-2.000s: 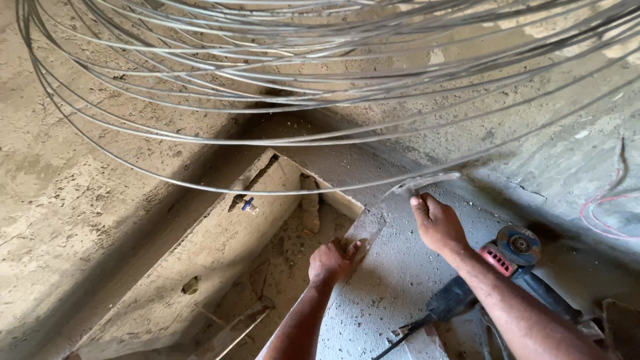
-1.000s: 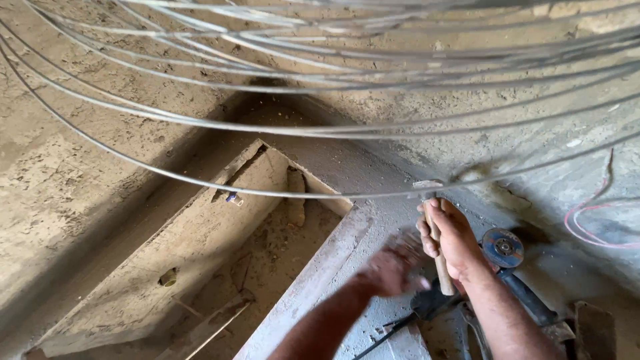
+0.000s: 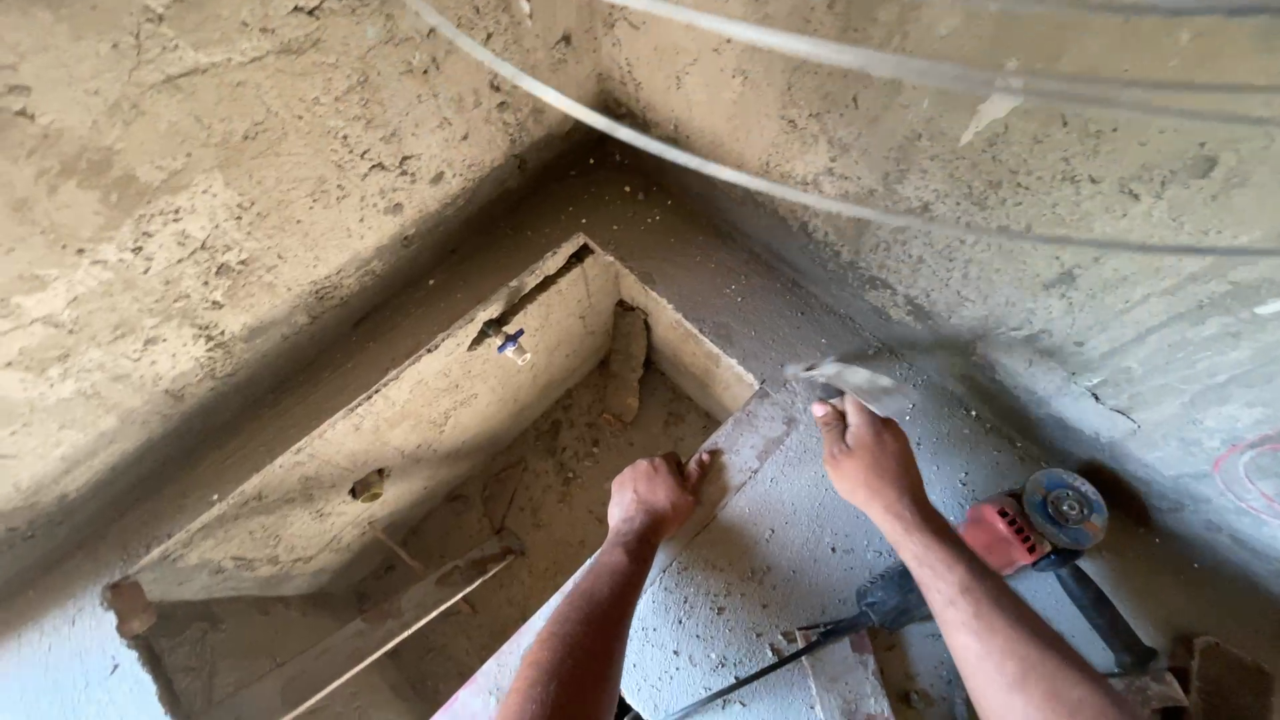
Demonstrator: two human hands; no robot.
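Observation:
My left hand (image 3: 655, 495) is closed over the edge of a flat stone strip (image 3: 745, 440), which lies along the inner edge of the grey counter slab (image 3: 740, 590). To its right, my right hand (image 3: 872, 450) grips a hand tool with a blurred, pale metal head (image 3: 855, 380), just above the slab near the cutout's corner. The tool's exact kind cannot be told. Beside my right forearm rests a red and black angle grinder (image 3: 1005, 535) with a disc, its cord running down to the left.
A rectangular cutout with pale side walls (image 3: 450, 430) holds rubble and a long board (image 3: 370, 620). A valve with a blue handle (image 3: 512, 343) projects from its wall. Rough plastered walls (image 3: 250, 150) meet behind. Pale cables (image 3: 740, 175) hang across the top. Broken pieces (image 3: 845, 675) lie near the grinder.
My left hand, blurred and off the strip a second ago, is back on it. My right hand has swung the tool's head down to the left. The view has moved closer, with fewer cables in it.

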